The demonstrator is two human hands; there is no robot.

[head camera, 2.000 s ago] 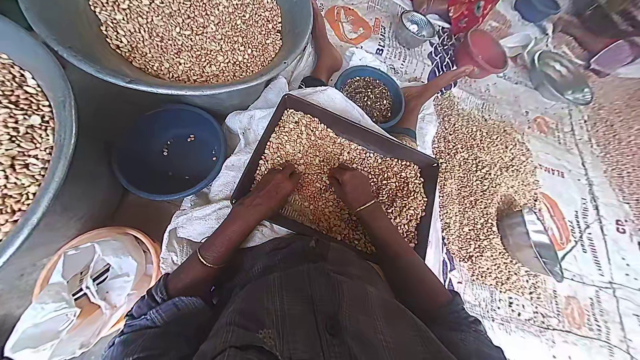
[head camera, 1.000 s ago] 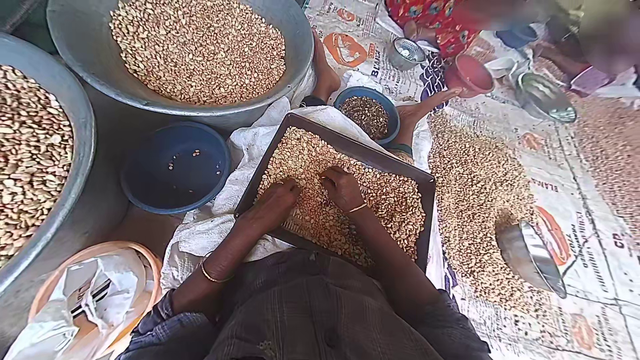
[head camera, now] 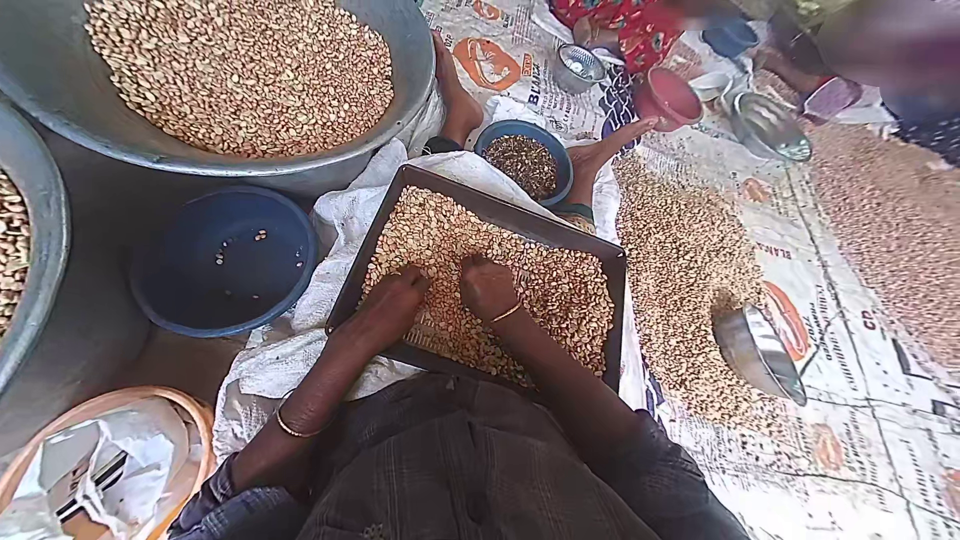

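A dark rectangular tray (head camera: 616, 300) lies on white woven cloth in front of me, spread with split, tan-and-reddish nuts or beans (head camera: 555, 300). Over its left part is my left hand (head camera: 394, 300), fingers curled down at the pile. My right hand (head camera: 487, 286), also curled with a thin bangle at the wrist, touches the pile near the middle. Whether either hand pinches a piece is hidden by the fingers. Beyond the tray's far edge sits a small blue bowl (head camera: 562, 161) of darker bits. A larger blue basin (head camera: 225, 262) holds several loose pieces to the left.
Large metal basins (head camera: 409, 97) of nuts or beans stand at upper left. An orange-rimmed tub (head camera: 202, 427) with a white sack is lower left. Right are a heap on printed sheeting (head camera: 675, 300) and a metal bowl (head camera: 757, 352). Bare feet and other people are beyond.
Both hands remain over the tray, with small shifts; the gap between them is somewhat wider than one second ago. The bowls and heaps have not plainly changed.
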